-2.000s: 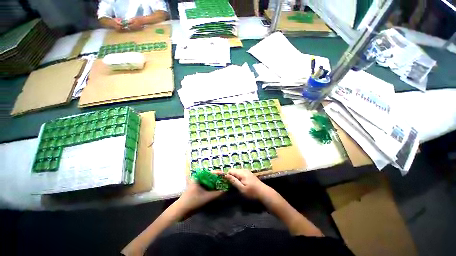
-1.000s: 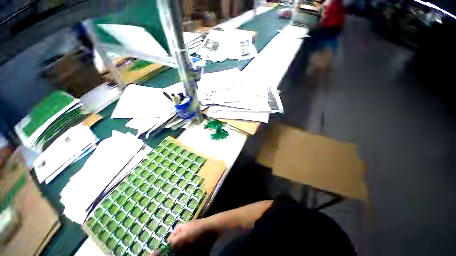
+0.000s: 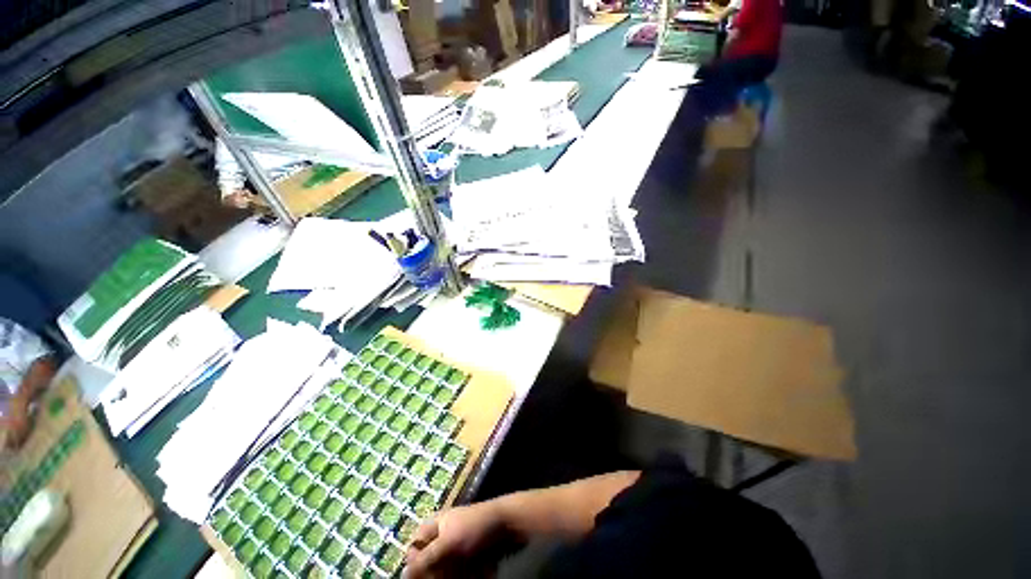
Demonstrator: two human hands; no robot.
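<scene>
A large grid of small pale-green square boards point(image 3: 339, 452) lies in close rows on a brown cardboard sheet point(image 3: 488, 407). My right hand point(image 3: 450, 541) is at the grid's near edge, at the bottom of the picture. Its fingers are bent together and partly cut off, so I cannot tell if they hold a piece. My left hand is out of the picture. A loose green bundle point(image 3: 493, 307) lies on the white bench strip beyond the grid.
Paper sheets point(image 3: 254, 396) lie behind the grid. A blue pen holder point(image 3: 419, 260) stands by a metal post point(image 3: 390, 136). Printed sheets point(image 3: 531, 232) lie beyond. A cardboard piece point(image 3: 741, 373) is below the bench. A person in red point(image 3: 752, 34) sits far off; another person's hands show at left.
The view has swung to the right. My left hand and its green bundle have left the picture. My right hand, earlier beside that bundle, is now at the grid's near edge.
</scene>
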